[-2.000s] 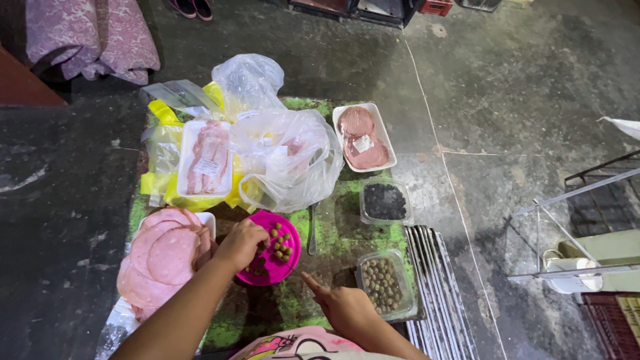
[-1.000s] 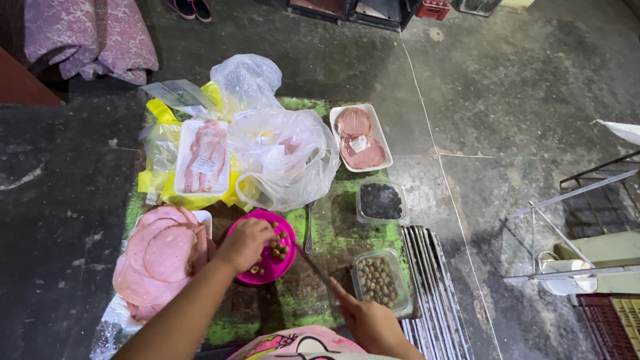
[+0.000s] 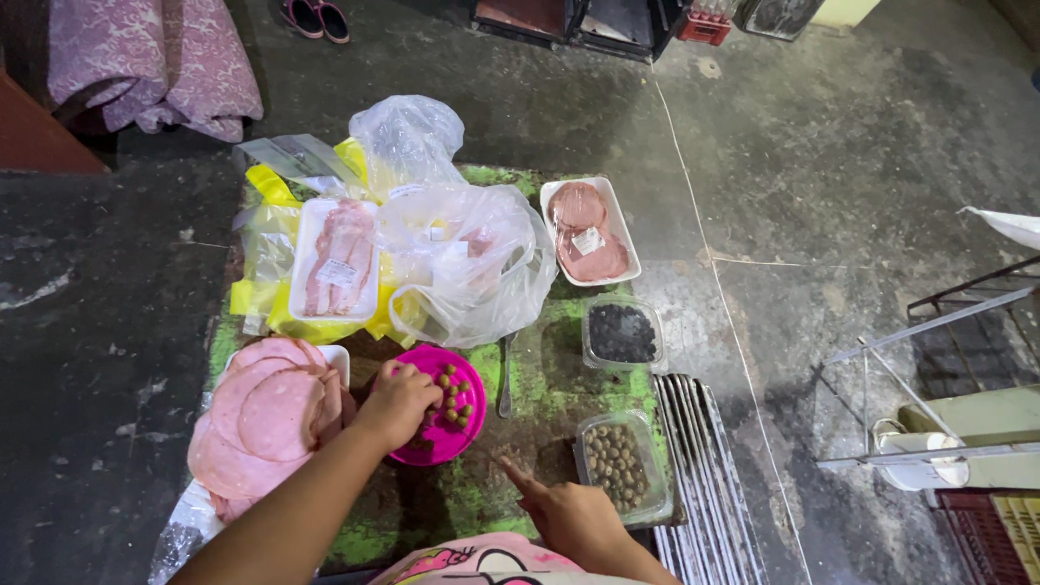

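My left hand [image 3: 400, 405] reaches over the left side of a bright pink plate [image 3: 477, 409], its fingertips bent down among green olives [image 3: 452, 414]; whether an olive is pinched is hidden. My right hand [image 3: 567, 512] is curled right of the plate, index finger extended along a thin knife, whose blade barely shows toward the plate. A clear plastic container of olives [image 3: 617, 465] sits right of this hand. Behind it stands a clear container of dark pieces [image 3: 621, 333]. Round slices of pink deli meat [image 3: 268, 414] lie on a white tray at left. A metal utensil [image 3: 505, 382] rests behind the plate.
On the green-painted worn table [image 3: 532, 382] are a wrapped tray of bacon [image 3: 337, 260], a tray of round meat slices [image 3: 591, 231] and crumpled plastic bags [image 3: 475, 260]. Ridged metal pieces [image 3: 707, 479] adjoin its right edge. A metal frame [image 3: 918, 390] stands farther right.
The knife blade, plain across the gap to the plate a second ago, now barely shows as my right hand has turned. My left hand stays over the plate.
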